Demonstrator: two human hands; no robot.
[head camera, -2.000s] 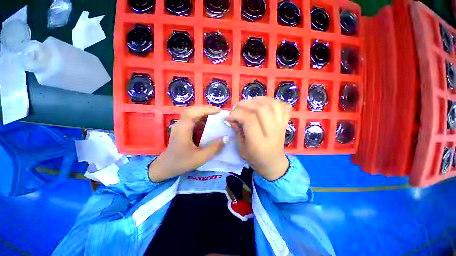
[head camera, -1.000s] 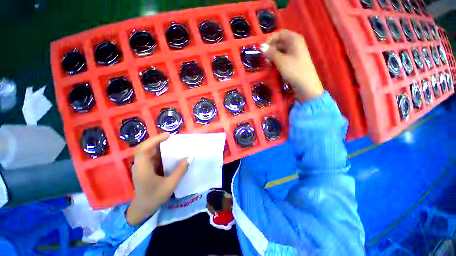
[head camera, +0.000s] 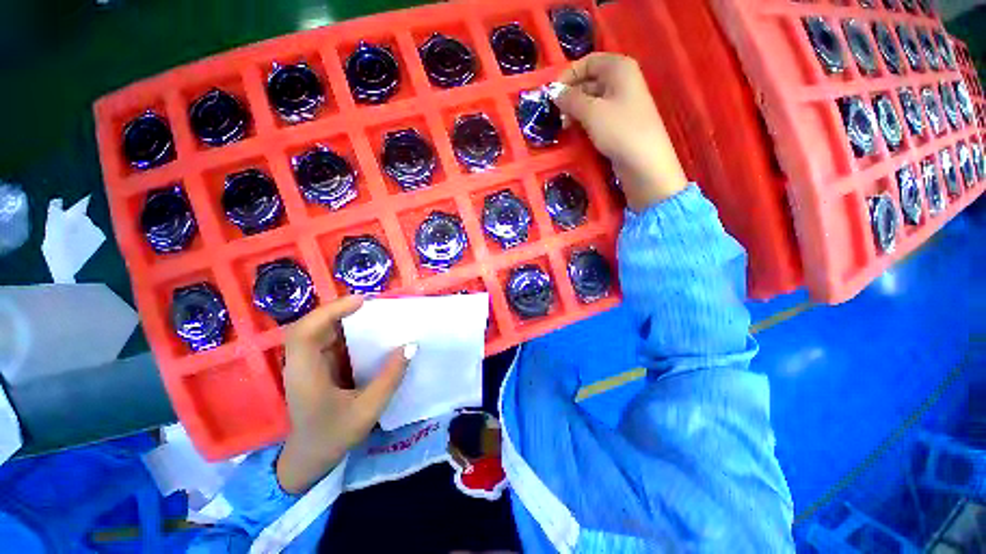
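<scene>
A red foam tray (head camera: 232, 406) holds rows of round dark watch heads (head camera: 409, 159). My left hand (head camera: 333, 395) holds a folded white sheet (head camera: 424, 352) over the tray's near edge, thumb on top; the sheet hides part of the nearest row. My right hand (head camera: 622, 119) is over the right part of the tray, its fingertips pinched at a watch head (head camera: 538, 116) in the second row from the far edge. Something small and white shows at the fingertips; whether it is a wiping piece or a fingernail is unclear. The near left corner pocket is empty.
Stacked red trays (head camera: 703, 141) stand to the right, with a further filled tray (head camera: 811, 216) tilted beside them. A white bottle (head camera: 65, 325), torn white paper (head camera: 72, 238) and a clear plastic scrap (head camera: 11, 216) lie at left. White scraps (head camera: 184, 465) lie below the bench edge.
Two seconds ago both hands were together at the white sheet. My right hand has since moved away to the watch head at the upper right. The view has turned and shifted.
</scene>
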